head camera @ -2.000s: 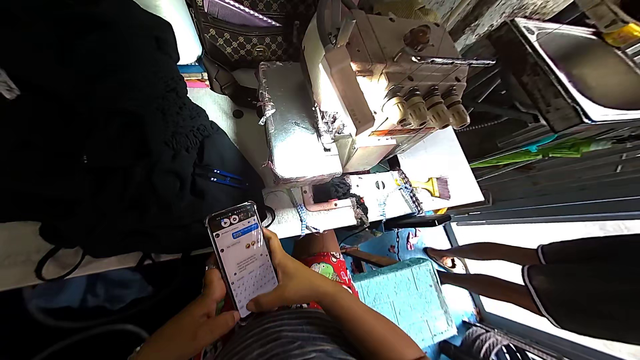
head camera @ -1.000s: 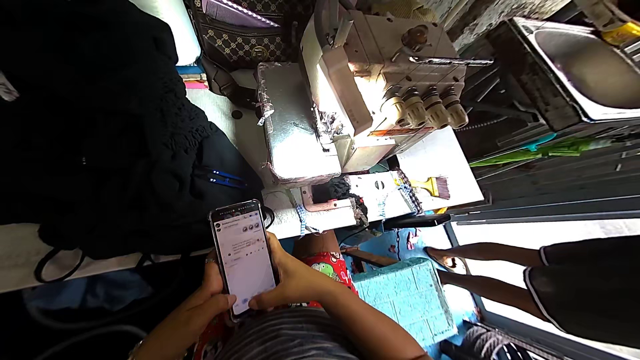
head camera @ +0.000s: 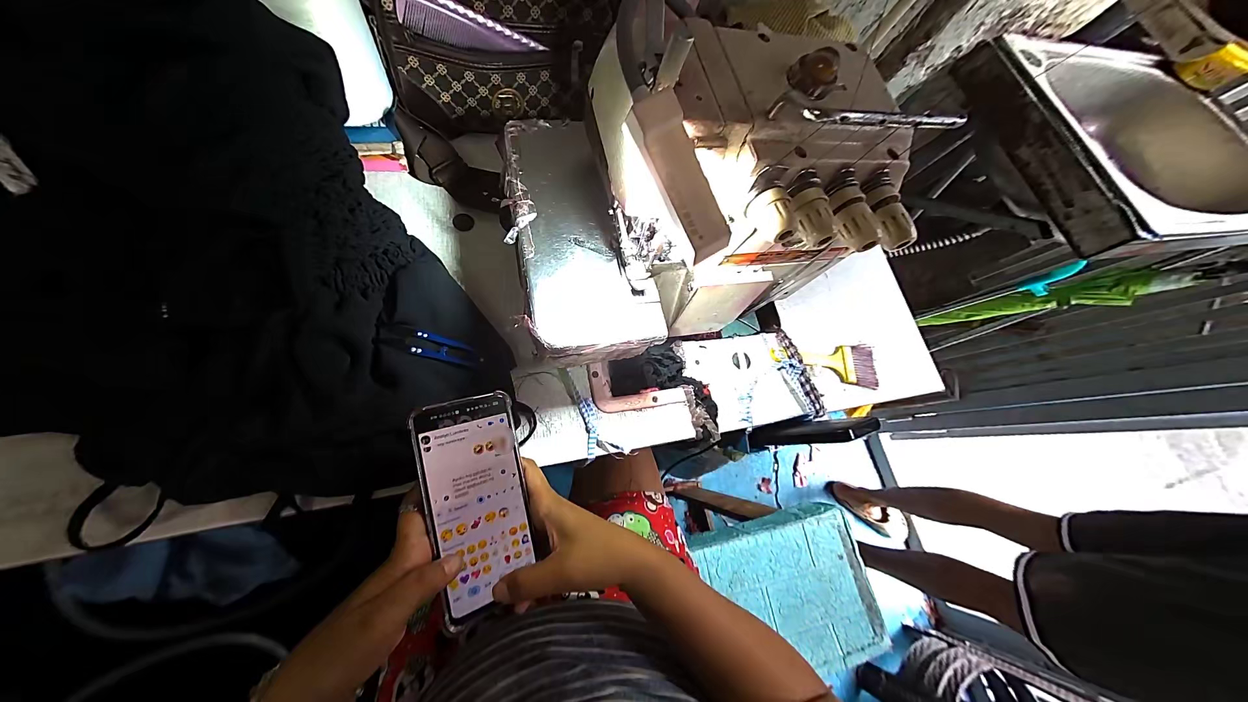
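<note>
A smartphone [head camera: 476, 512] is held upright between both hands above my lap, its lit screen showing a message view with an emoji panel. My left hand [head camera: 414, 565] grips the phone's left edge, its thumb over the lower left of the screen. From the right side my right hand [head camera: 575, 551] holds the phone, thumb at the bottom of the screen. Beyond the phone, blue thread snips [head camera: 441, 348] lie on black fabric [head camera: 244, 253] piled on the worktable. An overlock sewing machine [head camera: 721, 146] with several tension dials stands further back.
A yellow-handled brush [head camera: 850, 366] lies on the white table [head camera: 916, 331] right of the machine. A patterned bag [head camera: 478, 78] sits behind. Below are a turquoise stool [head camera: 795, 585] and a person's legs [head camera: 955, 517] at the right. A metal sink [head camera: 1150, 127] is upper right.
The phone's screen has changed from a keyboard, then a plain message view, to an emoji panel. My left thumb has shifted upward over the screen. Both hands still hold the phone.
</note>
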